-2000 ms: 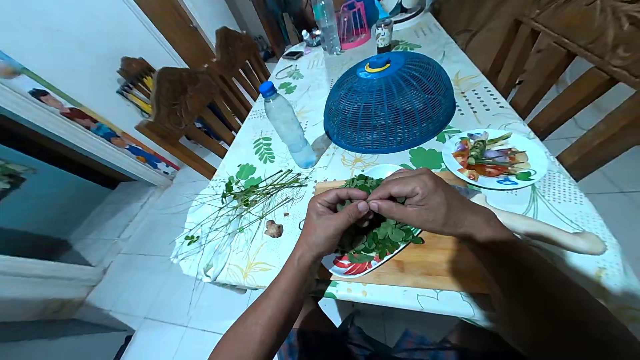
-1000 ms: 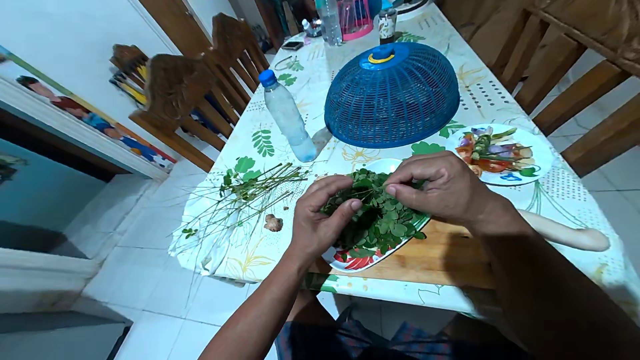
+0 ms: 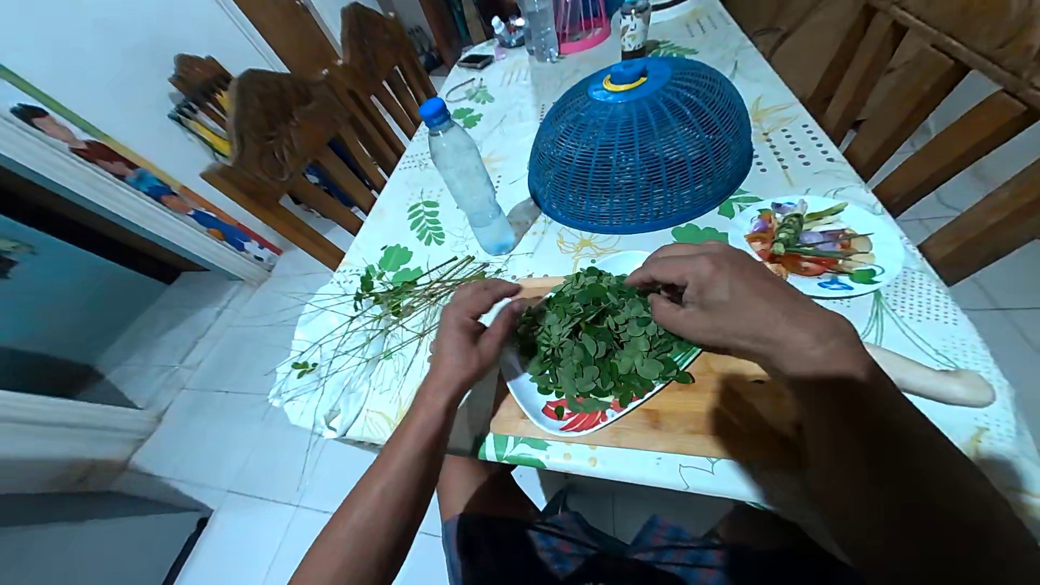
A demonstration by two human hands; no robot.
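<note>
A heap of small green leaves (image 3: 597, 333) covers most of a white plate with a red pattern (image 3: 573, 418). The plate rests on a wooden cutting board (image 3: 691, 406) at the table's near edge. At the heap's left side is my left hand (image 3: 474, 335), thumb and fingers apart, with nothing seen in it. My right hand (image 3: 719, 296) is at the upper right of the heap, fingertips bent against the leaves; whether it grips any cannot be told. Bare stems with a few leaves (image 3: 398, 305) lie left of the board.
A plastic bottle with a blue cap (image 3: 471, 179) stands beyond the stems. Behind the plate is a blue mesh food cover (image 3: 642, 150). To the right are a plate of cut vegetables (image 3: 877, 248) and a long pale vegetable (image 3: 934, 378). Wooden chairs (image 3: 951, 122) flank the table.
My hands, close together over the leaves before, have moved apart to either side of the heap. More of the leaves and the plate shows between them.
</note>
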